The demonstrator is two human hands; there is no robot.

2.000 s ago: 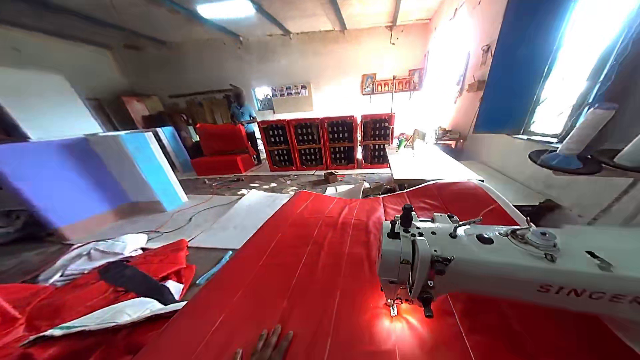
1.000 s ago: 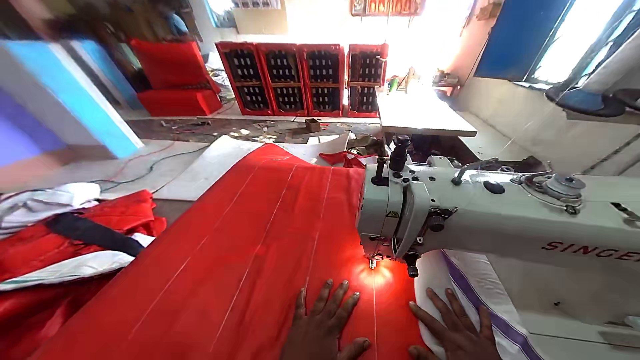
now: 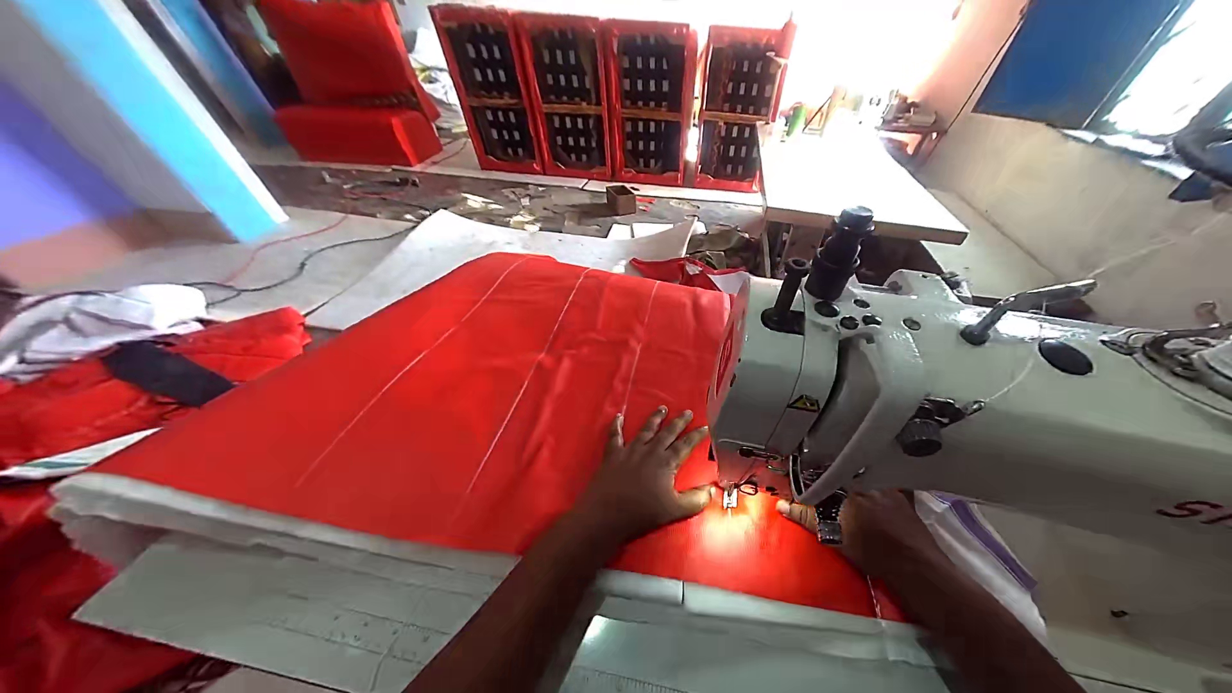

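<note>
A padded red sheet [image 3: 433,385] with pale stitched lines and a white underside lies across the bed of a Singer sewing machine [image 3: 962,385]. The lit presser foot [image 3: 731,498] stands on the red material. My left hand [image 3: 647,476] rests flat on the sheet just left of the foot, fingers spread, thumb near it. On the right, my right hand [image 3: 871,529] is on the sheet behind the machine's head; the thumb side shows and the other fingers are hidden, so its grip cannot be made out.
Red and white cloth [image 3: 221,356] lies in a heap at the left. Beyond the machine are a white-topped table [image 3: 857,183], red frames with black webbing [image 3: 650,106] and a red seat [image 3: 356,133]. Cables [image 3: 298,265] run over the floor.
My left hand has moved forward to beside the presser foot. My right hand has gone from the open bed to behind the machine's head. The sheet's near edge now shows, with its white underside.
</note>
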